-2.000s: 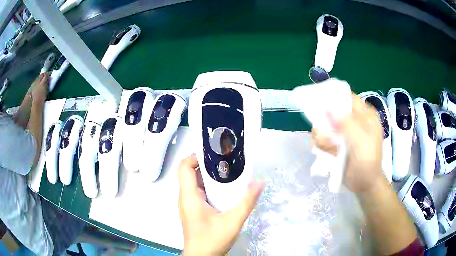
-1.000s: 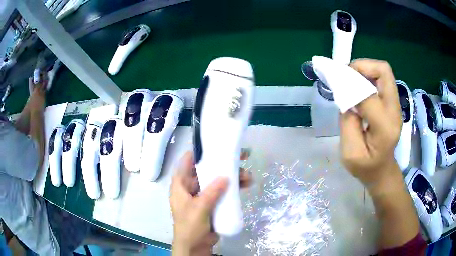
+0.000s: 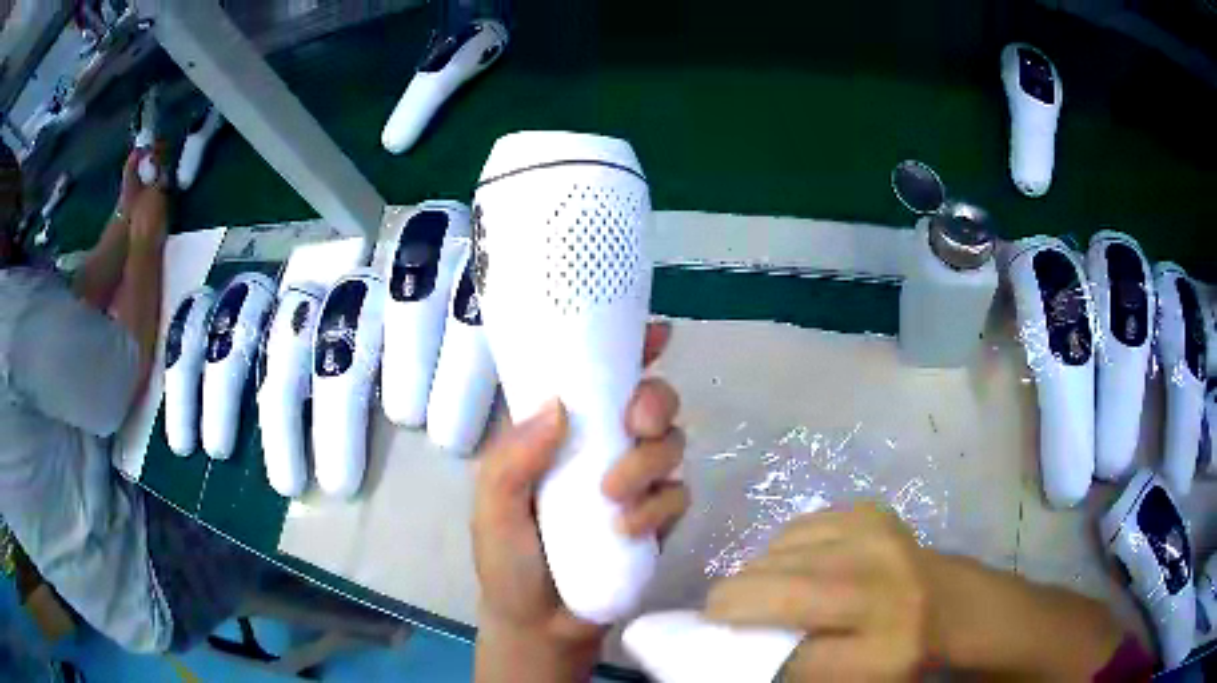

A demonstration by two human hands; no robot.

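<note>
A white handheld device stands nearly upright before me, its back with the cluster of small vent dots facing the camera. My left hand is closed around its narrow grip, thumb on the back and fingers at the right side. My right hand is low, right of the grip's lower end, holding a folded white wiping cloth. The cloth lies close to the grip's bottom; I cannot tell if they touch. The right fingertips are partly hidden by the hand itself.
More devices stand in rows at left and right. A squat white bottle with its lid open is at the bench's back edge. Clear film scraps lie on the bench. Devices ride the green conveyor. A person is at left beyond a slanting post.
The device has turned from its front to its vented back. My right hand has come down from beside the bottle to the grip's lower end with the cloth. The belt devices have shifted right in view.
</note>
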